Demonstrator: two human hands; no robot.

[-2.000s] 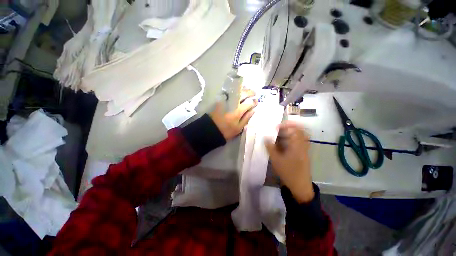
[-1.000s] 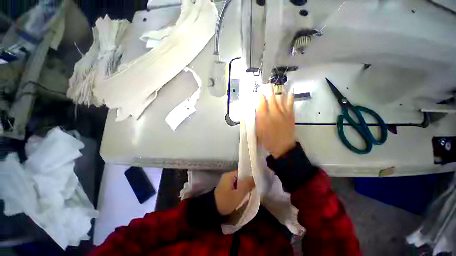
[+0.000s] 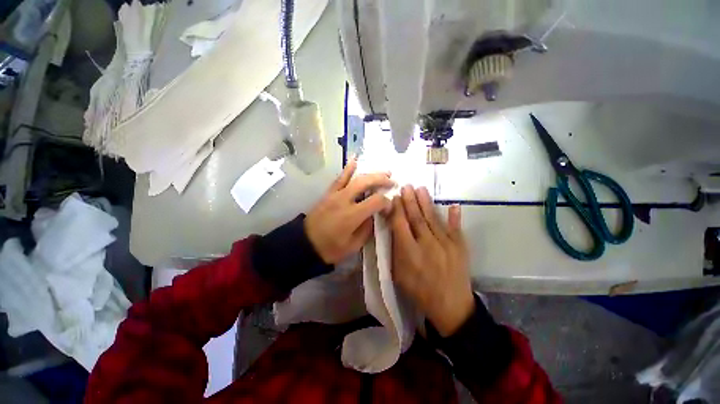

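A pale folded band piece runs from the brightly lit needle area of the sewing machine over the table's front edge, its end curled at the wearer's lap. My left hand is on the band's left side near the needle, fingertips bent onto the cloth. My right hand lies palm down on the band's right side, fingers stretched toward the needle. Glare hides the needle and the cloth under it. Whether either hand grips the cloth cannot be told.
Green-handled scissors lie right of the needle. The lamp head stands left. Cream strips, a tied bundle and a white label lie on the left. A white fabric heap is lower left, off the table.
My left hand has moved from the lower part of the band up beside the needle area. My right hand has drawn slightly back toward the table edge. The camera view has shifted.
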